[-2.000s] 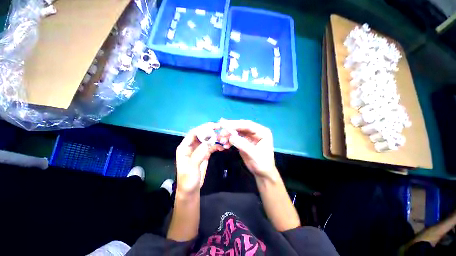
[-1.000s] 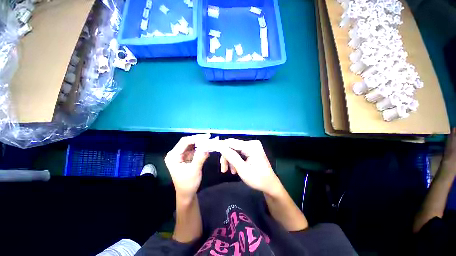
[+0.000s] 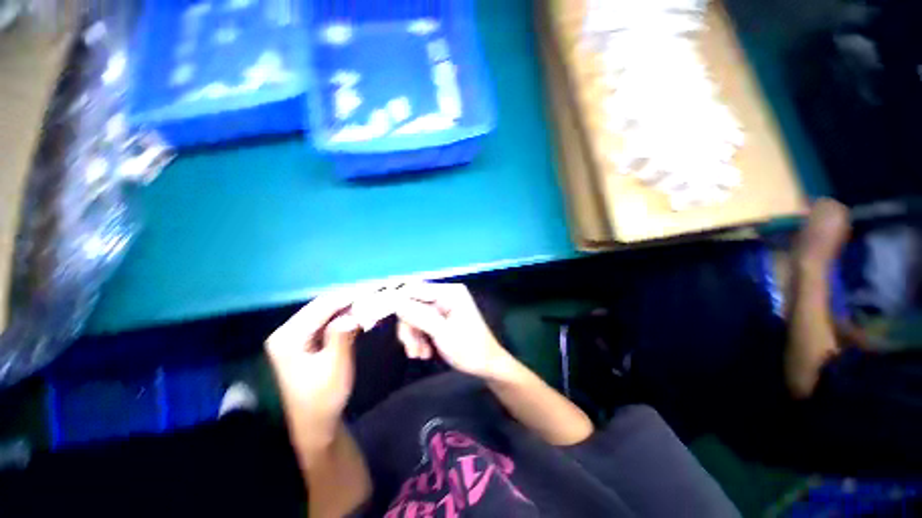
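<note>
The frame is blurred. My left hand and my right hand meet at the bench's front edge, fingertips close together. Between them is a small white plastic part, mostly hidden by the fingers. Its shape cannot be made out. Both hands grip it above my lap.
Two blue bins hold small white pieces on the green bench. Crinkled clear plastic bag at left. White assemblies lie on cardboard sheets at right. Another person's arm is at right.
The view has turned and shifted right, so bins, bag and cardboard appear further left. My hands stay together at the white part. More of the other person's arm shows at right.
</note>
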